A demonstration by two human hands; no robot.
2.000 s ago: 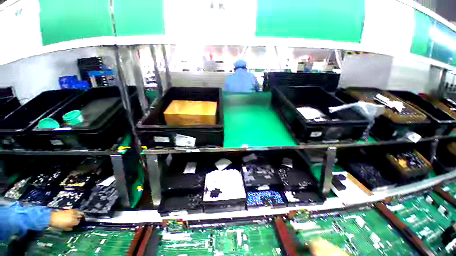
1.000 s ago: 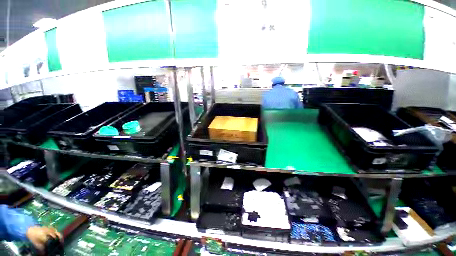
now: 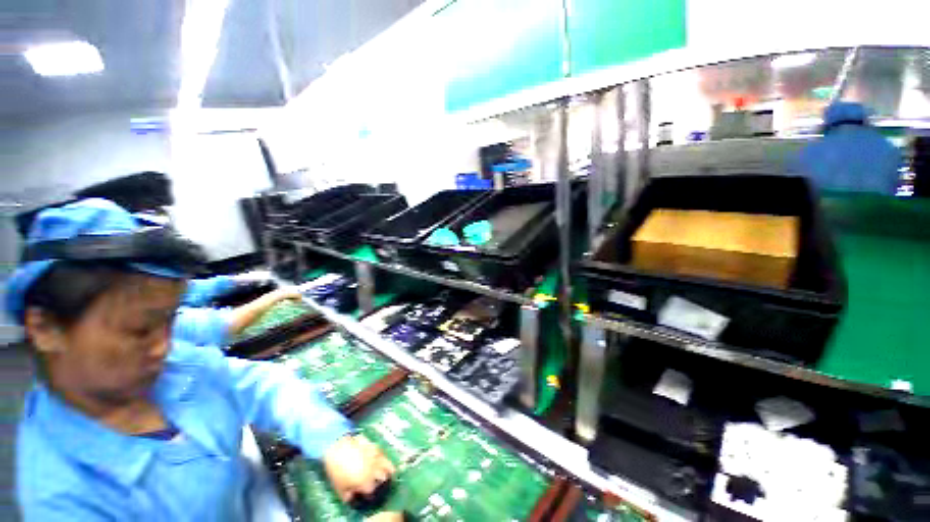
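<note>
A large green circuit board [image 3: 469, 471] with white parts lies in front, left of the bottom middle. Another worker's hand [image 3: 357, 471], with a light blue sleeve, is over its left part with dark pieces at the fingers. A small bit of skin shows at the bottom edge beside that hand; whose it is cannot be told. Neither of my hands can be made out. Reddish-brown carrier bars [image 3: 556, 500] lie between the boards. More boards [image 3: 342, 365] run up to the left.
The other worker [image 3: 112, 408] leans close at left; a further worker's arm [image 3: 267, 306] reaches in behind. A metal rack holds black totes, one with a cardboard box [image 3: 714, 245]. Lower bins hold white parts [image 3: 780, 474] and dark parts. A person in blue [image 3: 848, 153] is behind the rack.
The view has swung left, so rack and bins have shifted right and the neighbouring worker's head and body have come into view. The blurred hand at the bottom right two seconds ago is gone.
</note>
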